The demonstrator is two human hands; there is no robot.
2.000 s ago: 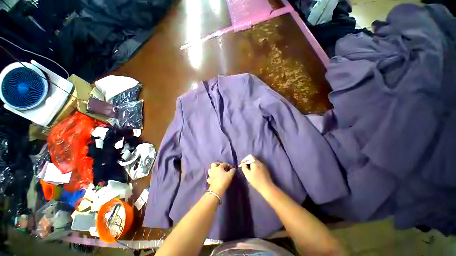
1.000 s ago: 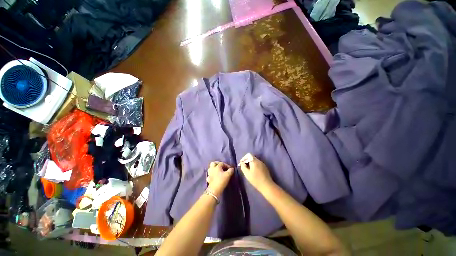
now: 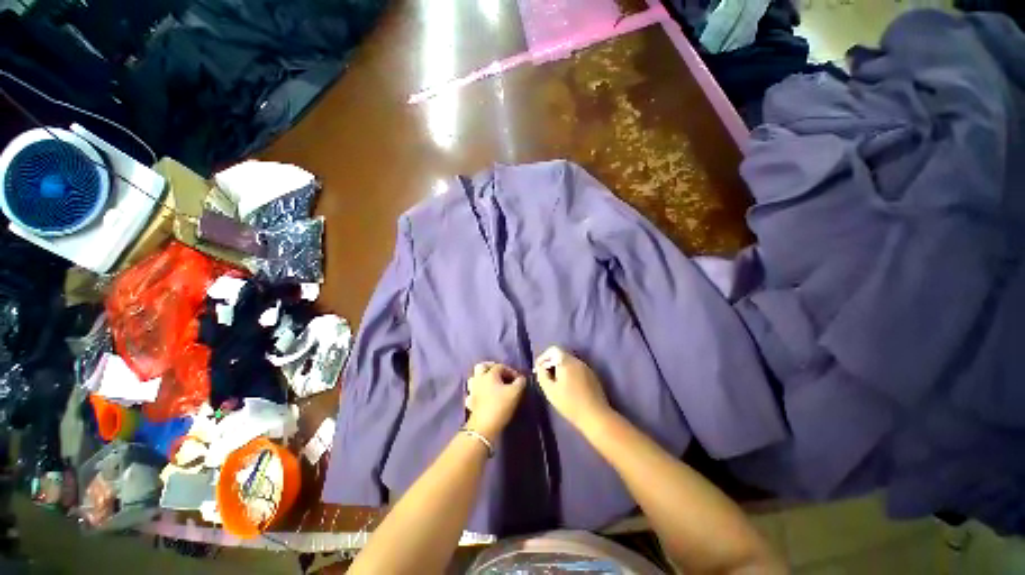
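A dusty purple jacket (image 3: 450,292) lies flat before me, its neck end away from me and its sleeves out to both sides. My left hand (image 3: 496,395) is at the jacket's front edge at waist height, its fingers bent and pinching the cloth there. My right hand (image 3: 568,382) is just right of the front edge, with a small white piece (image 3: 550,358) at its thumb and fingertips. The two hands are close together but apart. What lies under the fingertips is hidden.
A large purple jacket pile (image 3: 888,270) is at the right. At the left are a desk fan (image 3: 56,185), a red-orange plastic bag (image 3: 152,309), black fabric scraps (image 3: 242,359), an orange-rimmed tub (image 3: 290,494) and a clear plastic box (image 3: 121,485). Dark clothing (image 3: 242,67) lies at the back left.
The view has shifted very slightly. The right hand's fingers and the white piece have changed angle a little; the left hand stays at the front edge.
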